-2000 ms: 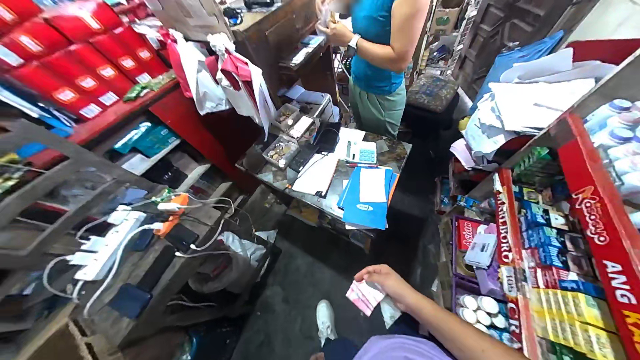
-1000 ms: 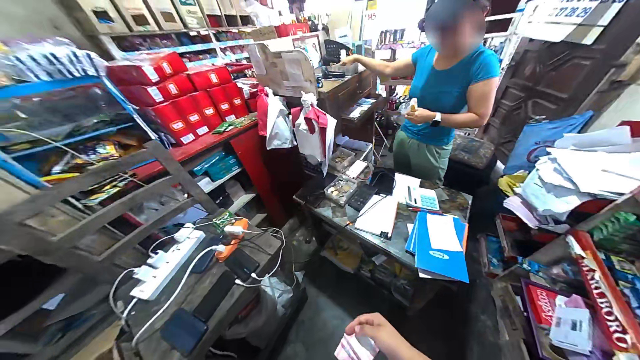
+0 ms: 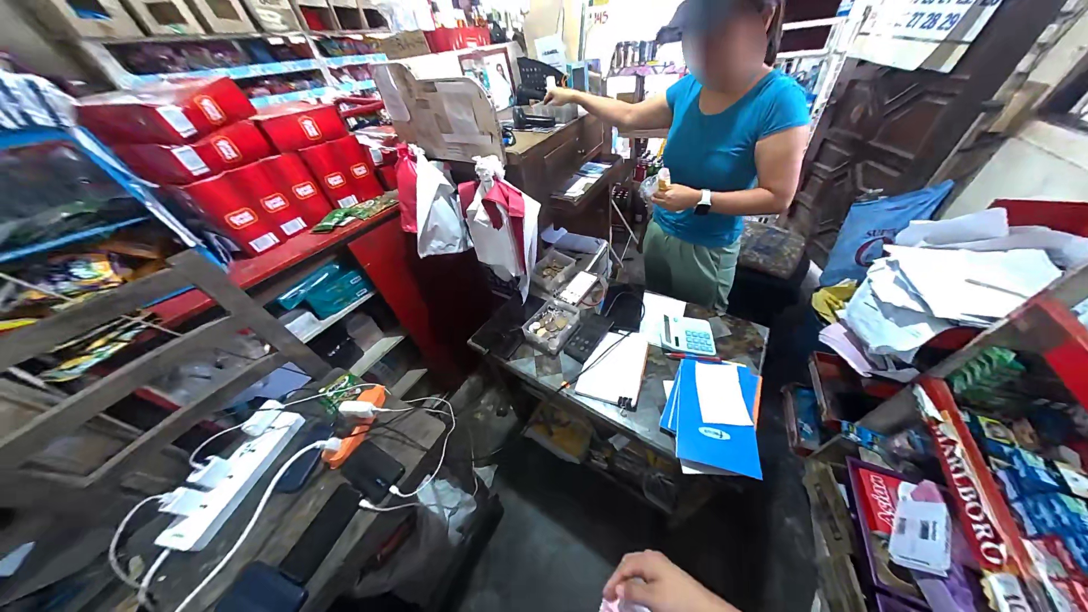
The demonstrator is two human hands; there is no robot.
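Observation:
My right hand [image 3: 663,583] is at the bottom edge, its fingers closed on pinkish paper slips [image 3: 625,604] that are mostly cut off by the frame. My left hand does not show. Beyond my hand stands a low table [image 3: 629,416] with blue folders [image 3: 718,438], a white calculator [image 3: 688,335], a clipboard with white paper [image 3: 614,367] and a clear container of coins [image 3: 551,326]. Behind the table a person in a blue shirt [image 3: 722,127] holds a small item in one hand and reaches with the other arm to a wooden counter.
On the left, a white power strip [image 3: 234,484] with cables and phones lies on a wooden surface. Red packs [image 3: 246,204] are stacked on a red shelf. Piled papers [image 3: 960,280] and a display rack [image 3: 965,476] line the right. A dark door [image 3: 880,127] stands behind.
The view has tilted up and swung left. The person beyond the table now has one arm stretched toward the counter; two seconds ago both hands were close together. My right hand sits lower in the frame.

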